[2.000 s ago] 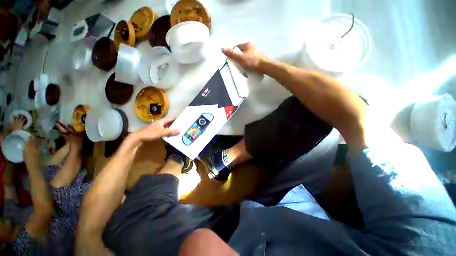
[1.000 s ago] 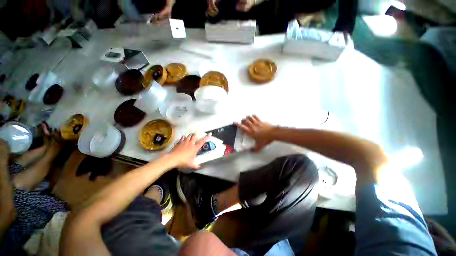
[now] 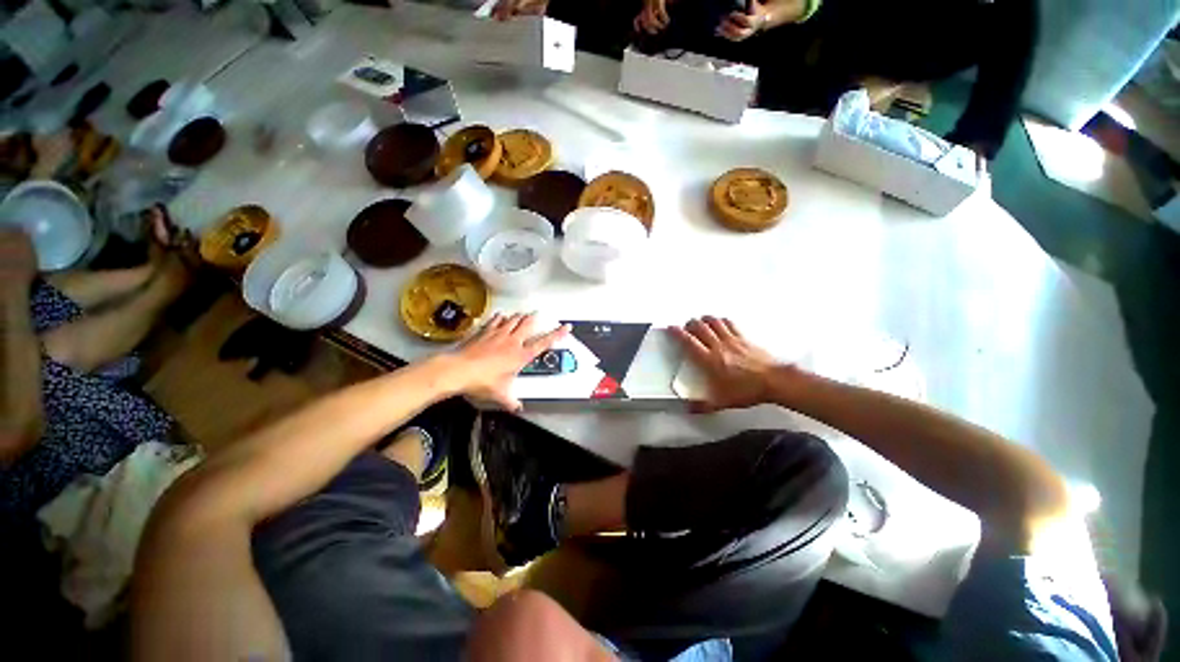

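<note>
The mirror dash cam box point(image 3: 608, 362) lies flat near the table's front edge, printed face up. It is white with dark grey and red triangles and a picture of an oblong mirror. My left hand point(image 3: 502, 358) rests on its left end, fingers spread over the top face. My right hand point(image 3: 731, 366) rests on its right end, fingers spread, covering part of that end. The undersides of both hands are hidden.
Round yellow-brown dish point(image 3: 444, 301), dark brown round piece point(image 3: 387, 233) and translucent tubs point(image 3: 513, 248) stand left and behind. A carved disc point(image 3: 748, 199) lies farther back. Open white cartons point(image 3: 893, 168) stand across the table near other people's hands. A person sits at left.
The box has gone from being held tilted over the table edge to lying flat on the table. Both hands now press on its ends. The view has shifted, showing more of the table's far side.
</note>
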